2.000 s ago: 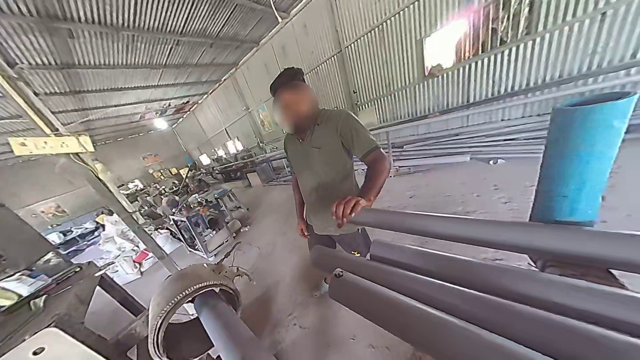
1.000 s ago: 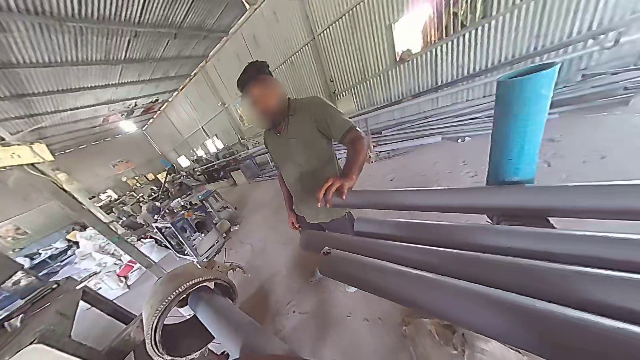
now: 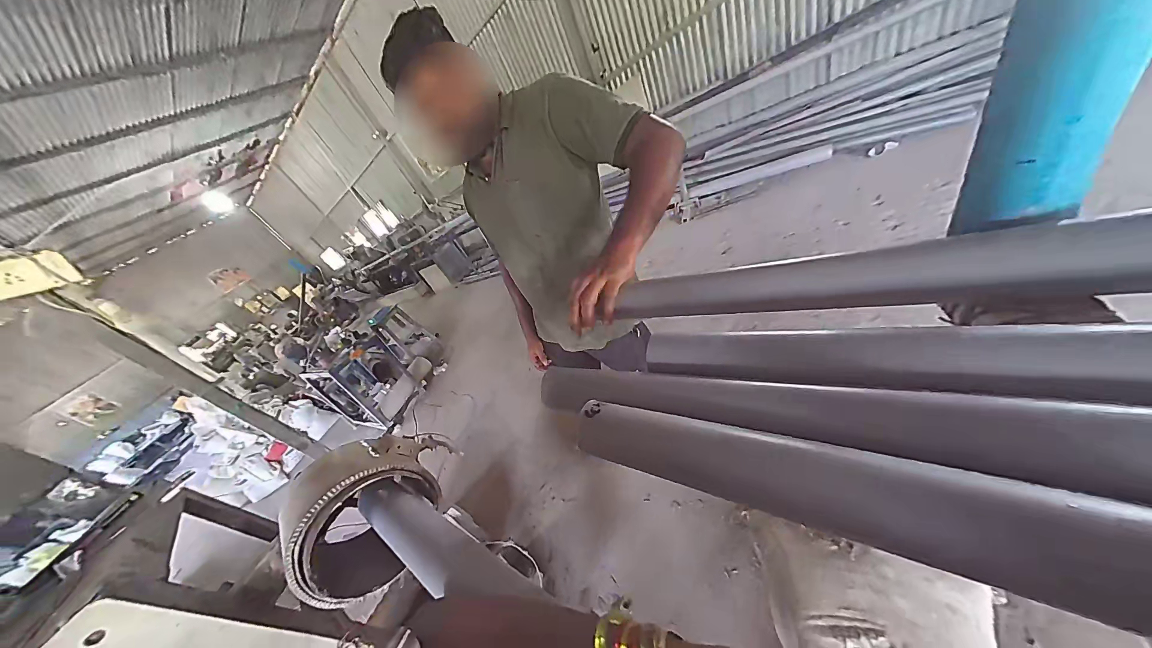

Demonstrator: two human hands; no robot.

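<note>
At the bottom edge, a blurred hand and wrist with a yellow-green bangle, seemingly my right hand (image 3: 490,623), lie against the near part of a dark grey pipe (image 3: 432,540). Its fingers cannot be made out. That pipe passes through a round, ridged metal ring (image 3: 301,540) on a machine. My left hand is out of view. On the right, several long grey pipes (image 3: 855,468) lie side by side, slanting. Another person (image 3: 549,180) in an olive shirt has one hand on the end of the uppermost pipe (image 3: 810,279).
A blue pipe (image 3: 1044,117) stands upright at the right. Near the bottom left is a light metal plate (image 3: 180,625) with a hole. Papers and bags (image 3: 225,450) lie on the left, with machinery (image 3: 360,369) beyond. Long pipes (image 3: 837,117) lie along the corrugated wall.
A hand and a bangled wrist have come into view at the bottom edge. The other person's hand stays on the upper pipe's end. The view has shifted.
</note>
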